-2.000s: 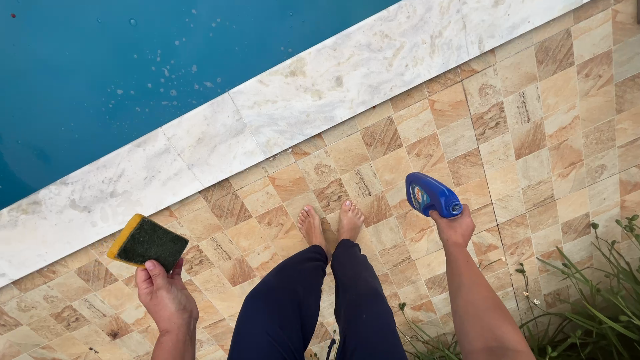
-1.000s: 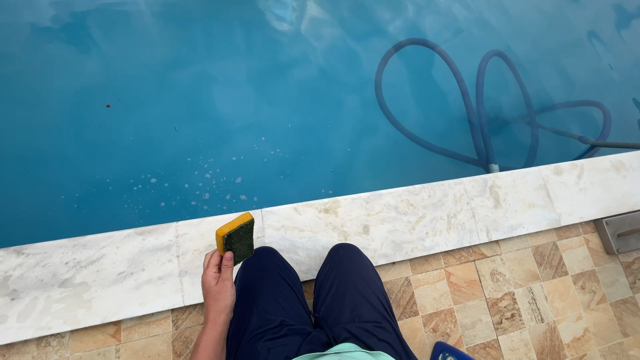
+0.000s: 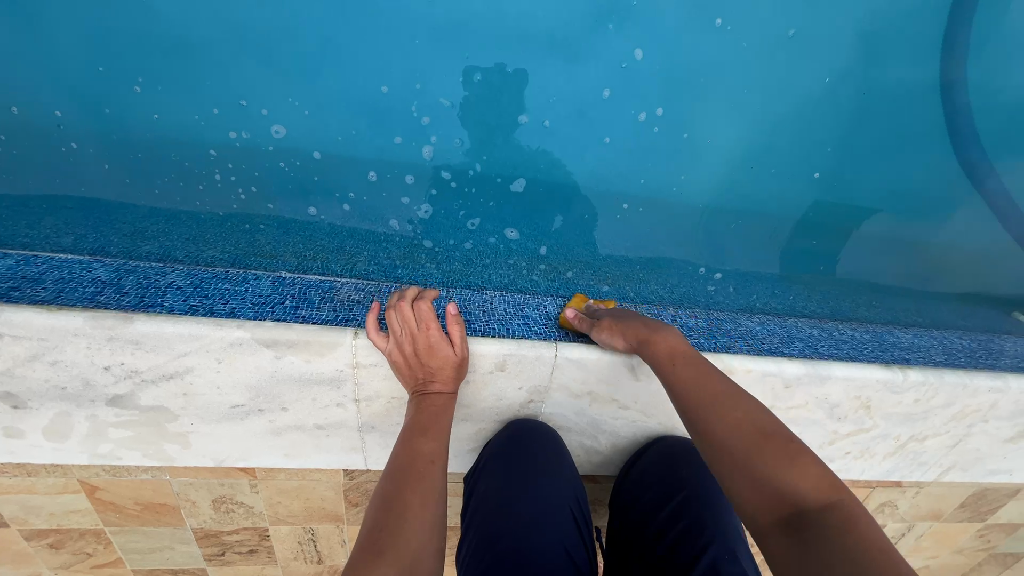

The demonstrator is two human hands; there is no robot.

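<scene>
My left hand (image 3: 422,336) rests palm down over the rounded edge of the white marble pool coping (image 3: 240,376), fingers apart and holding nothing. To its right, my right hand (image 3: 612,324) grips a yellow sponge (image 3: 578,302) against the blue mosaic tile band (image 3: 496,312) just below the coping. The sponge is bent in my fingers, and its dark green side is hidden. My knees, in dark blue trousers, are at the coping's near side.
Pool water (image 3: 320,96) with floating bubbles fills the far side. A hose (image 3: 966,120) curves through the water at the far right. Beige and brown patterned floor tiles (image 3: 132,504) run along the near side of the coping.
The sponge was in my left hand and is now in my right, down at the tile band. The blue bottle seen earlier is out of view. I have moved from standing to low at the pool edge.
</scene>
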